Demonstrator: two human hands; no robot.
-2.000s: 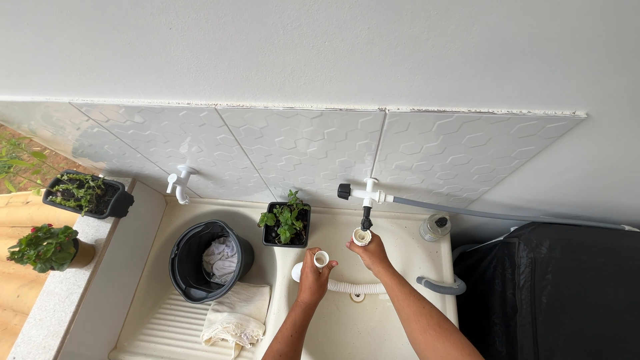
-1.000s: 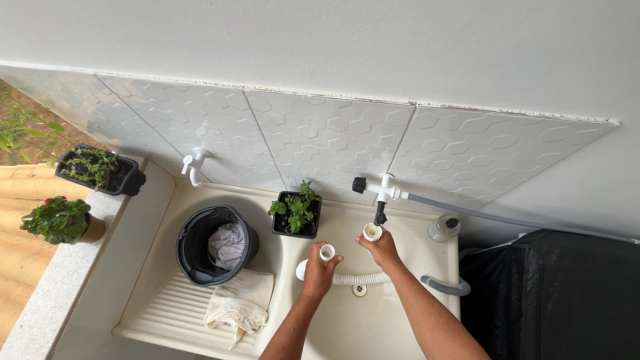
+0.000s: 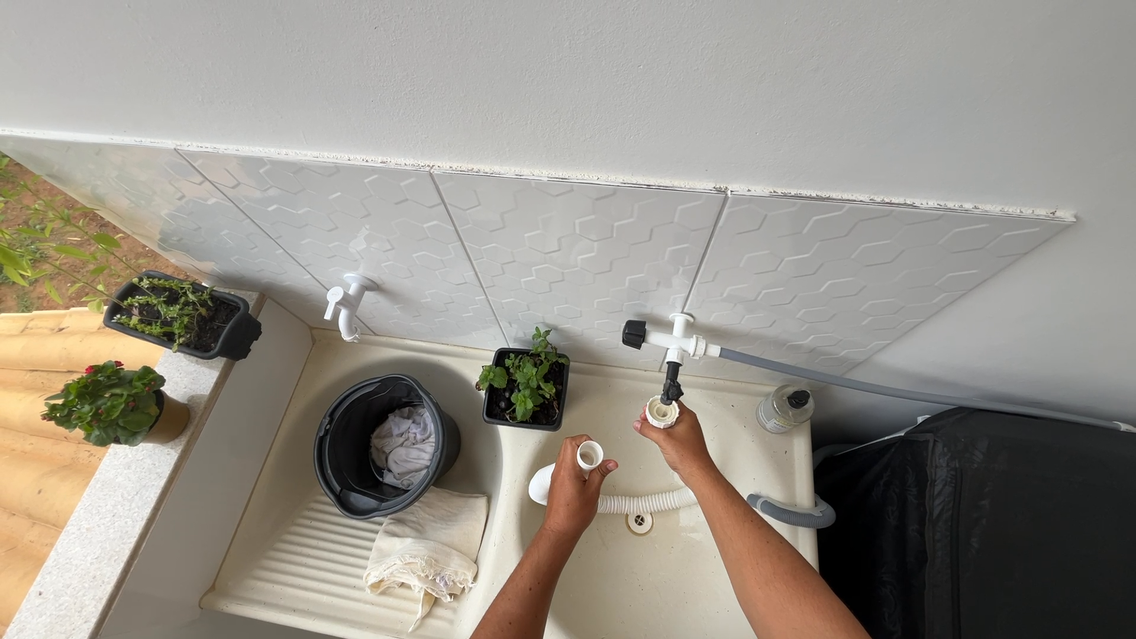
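My left hand (image 3: pixel 575 493) grips a white plastic drain pipe end (image 3: pixel 589 455), its round mouth facing up, over the laundry sink (image 3: pixel 674 577). A white corrugated hose (image 3: pixel 643 503) runs across the basin above the drain (image 3: pixel 639 522) and passes behind my right arm. In my right hand (image 3: pixel 679 435) is a white threaded plastic fitting (image 3: pixel 662 412), held just below the black nozzle (image 3: pixel 672 382) of the white wall tap (image 3: pixel 680 337). The two pieces are apart. Whether water runs from the nozzle cannot be told.
A potted plant (image 3: pixel 526 388) stands on the sink's back ledge. At left, a dark bucket (image 3: pixel 355 444) with cloth and a cream rag (image 3: pixel 426 546) sit on the washboard side. A glass bottle (image 3: pixel 784 409), a grey hose (image 3: pixel 794 512) and a black cover (image 3: pixel 1021 524) are at right.
Both hands keep hold of the white pieces in about the same places, the right one still under the nozzle. The view has shifted slightly.
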